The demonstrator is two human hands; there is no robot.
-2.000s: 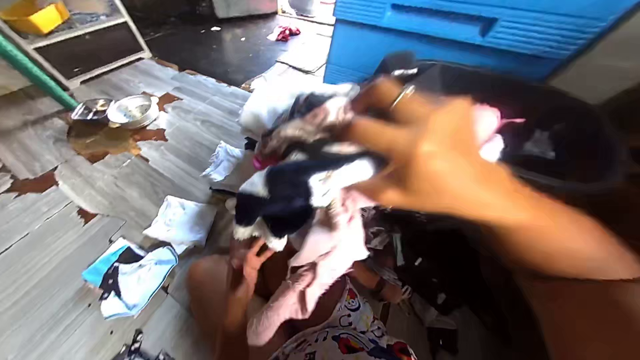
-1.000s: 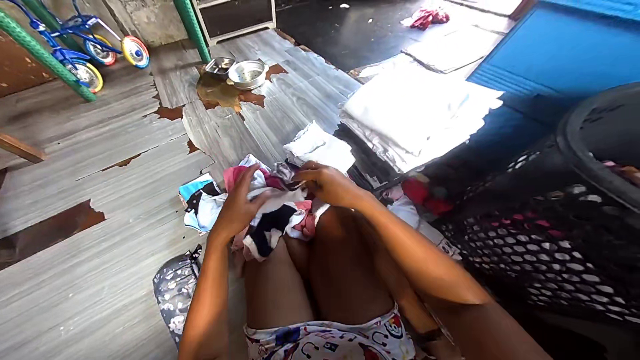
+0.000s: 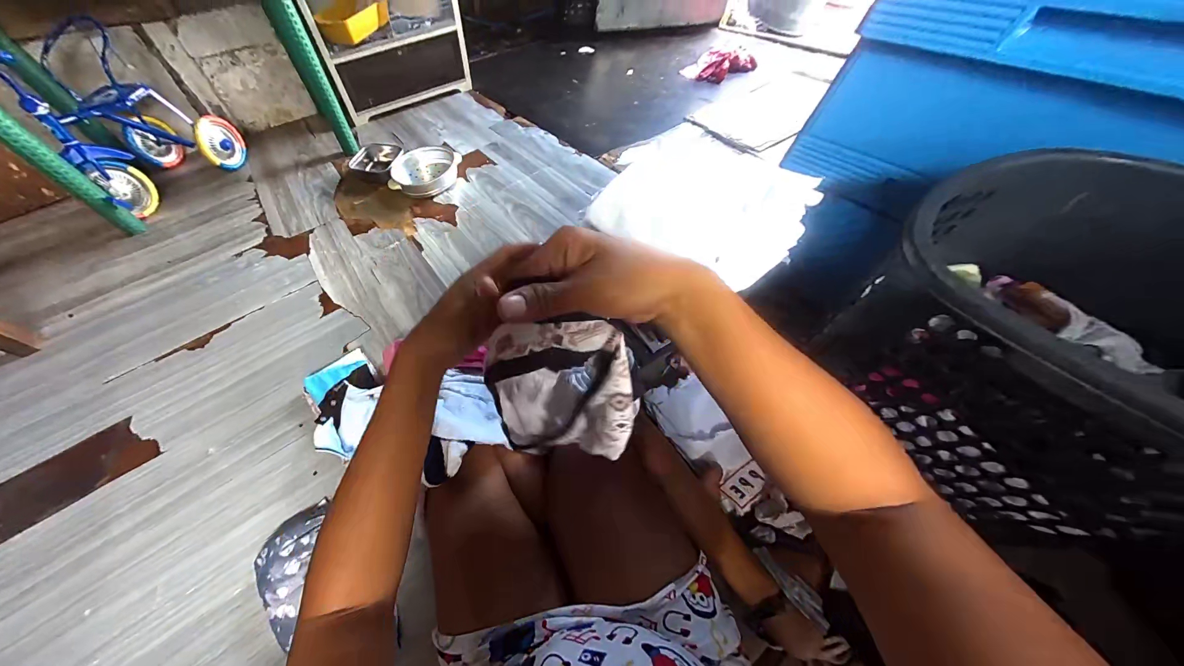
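Observation:
Above my lap, my left hand (image 3: 472, 301) and my right hand (image 3: 587, 277) meet at the top of a small light patterned garment with dark trim (image 3: 564, 398), which hangs from their fingers. Behind my left forearm lie a pale blue cloth (image 3: 467, 407) and a bit of pink fabric. A blue, black and white cloth (image 3: 342, 384) is on the floor to the left. White clothing with a printed patch (image 3: 694, 421) lies right of my legs. A dark patterned folded cloth (image 3: 287, 564) sits beside my left leg.
At the right stands a black perforated laundry basket (image 3: 1045, 370) with clothes inside, in front of a blue plastic container (image 3: 999, 83). White cloths (image 3: 694, 203) are spread ahead. Metal pans (image 3: 425, 171) sit on the torn floor covering. A blue child's tricycle (image 3: 120, 120) stands far left.
Two seconds ago my hands held a bunch of mixed clothes near the basket; one second ago they were on a pile at my knees. Now they hold a single patterned garment up.

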